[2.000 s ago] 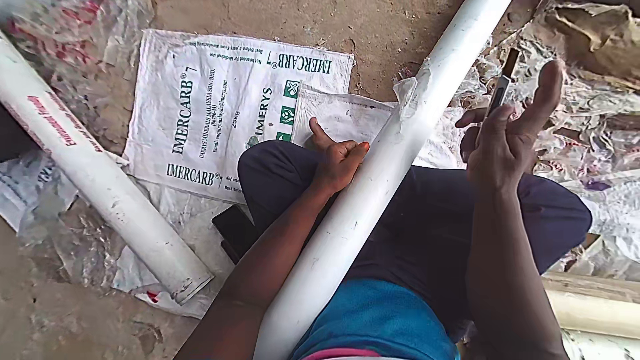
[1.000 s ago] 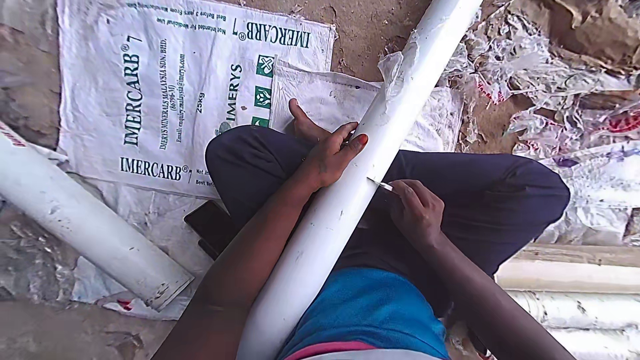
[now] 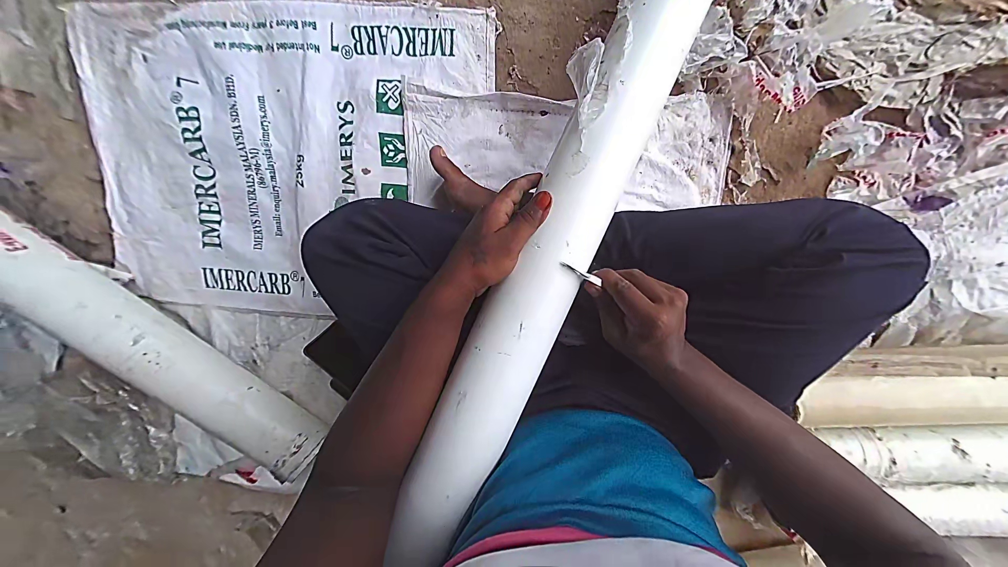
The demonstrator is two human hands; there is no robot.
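Observation:
A long white plastic pipe (image 3: 524, 315) lies slanting across my lap, from beside my body up to the top of the view. My left hand (image 3: 504, 232) rests against the pipe's left side, thumb on its surface, with a red-stained thumb tip. In my right hand (image 3: 642, 311) is a small knife (image 3: 581, 274), its thin blade touching the right side of the pipe and its pale handle mostly hidden by my fingers. A torn piece of clear plastic film (image 3: 585, 87) clings to the pipe higher up.
Printed white woven sacks (image 3: 157, 150) lie on the ground ahead. Another white pipe (image 3: 157, 346) slants at the left, by a dark flat object (image 3: 335, 354) near my knee. Crumpled plastic film (image 3: 945, 197) covers the ground at the right, above several more pipes (image 3: 906, 402).
My right hand, raised at the right with the dark-tipped tool two seconds ago, has come down to the pipe. My left hand stays at the pipe's left side.

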